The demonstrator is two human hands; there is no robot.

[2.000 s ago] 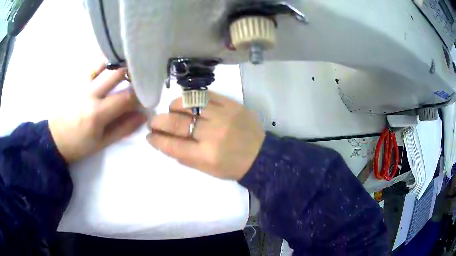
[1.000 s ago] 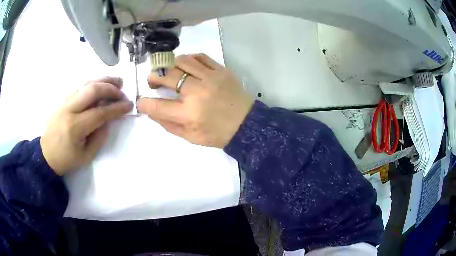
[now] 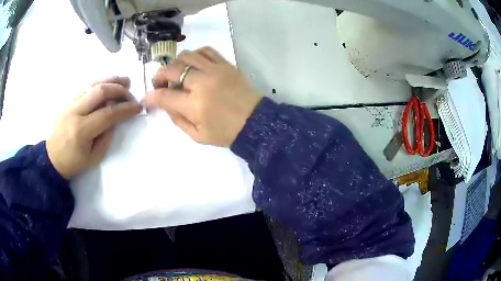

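A large white garment panel (image 3: 165, 181) lies under the sewing machine head and reaches the table's front edge. A short dark line shows on it between the hands. My left hand (image 3: 94, 123) rests on the panel, fingers bent, thumb and fingertips at this line. My right hand (image 3: 200, 93), with a ring, is just right of it, thumb and index finger pinched at the same spot below the presser foot and needle (image 3: 144, 49). The fingertips seem to hold the cloth or a thread; which one is hidden. The ribbed cream knob (image 3: 164, 50) is just above my right fingers.
The white sewing machine arm (image 3: 406, 27) spans the top. Red-handled scissors (image 3: 418, 127) lie at right, beside a cut pieces stack (image 3: 467, 121). A ruler strip (image 3: 423, 163) and a shiny brown-orange package (image 3: 413, 178) are below the scissors.
The view has shifted, so the machine head sits higher and further left. My hands have come out from behind the machine head and meet at the dark line below the needle.
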